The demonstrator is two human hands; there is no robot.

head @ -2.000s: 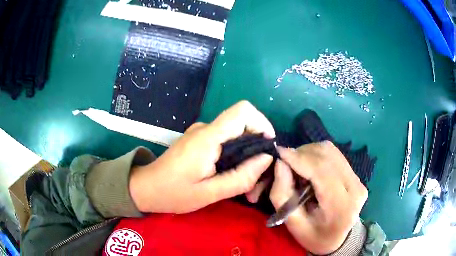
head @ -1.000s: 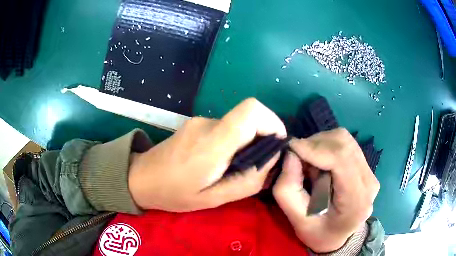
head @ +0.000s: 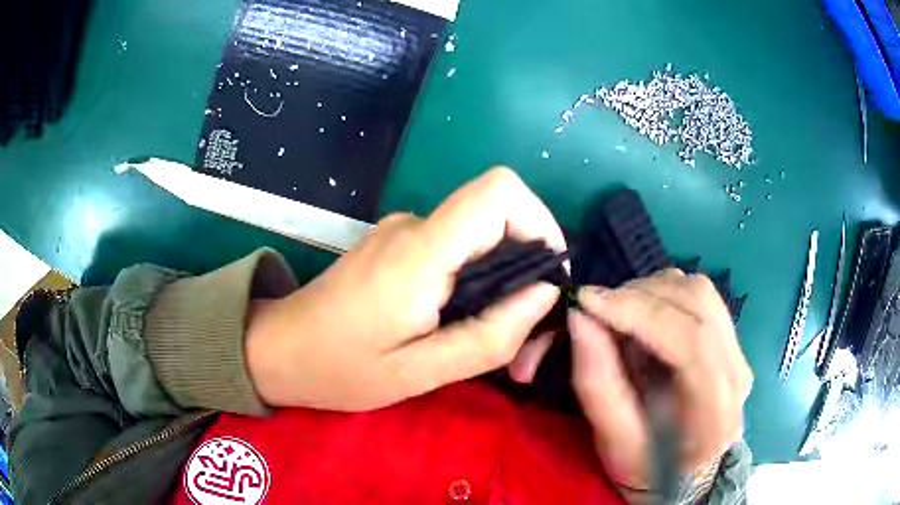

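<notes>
My left hand (head: 395, 311) is closed around a stack of black ribbed strips (head: 498, 279), their ends near its fingertips. My right hand (head: 661, 370) is at those ends, thumb and finger close together; whether a tiny part is between them is too small to tell. Blurred tweezers (head: 663, 444) lie in its palm, pointing down toward the wrist. A pile of black strips (head: 632, 232) lies behind and under the hands. A heap of tiny silver-white metal parts (head: 681, 113) lies on the green mat beyond.
A black sheet (head: 316, 108) speckled with tiny parts lies left of centre, a white strip (head: 266, 214) along its near edge. More black strips (head: 35, 69) are at far left. Thin metal tools (head: 799, 301), a dark flat object (head: 859, 281) and clear crumpled plastic (head: 868, 385) lie right. A blue object (head: 868, 49) is upper right.
The tweezers have swung in my right hand from pointing down-left to nearly straight down. Both hands stay together at the strip ends. The view has shifted, so the sheet shows higher up.
</notes>
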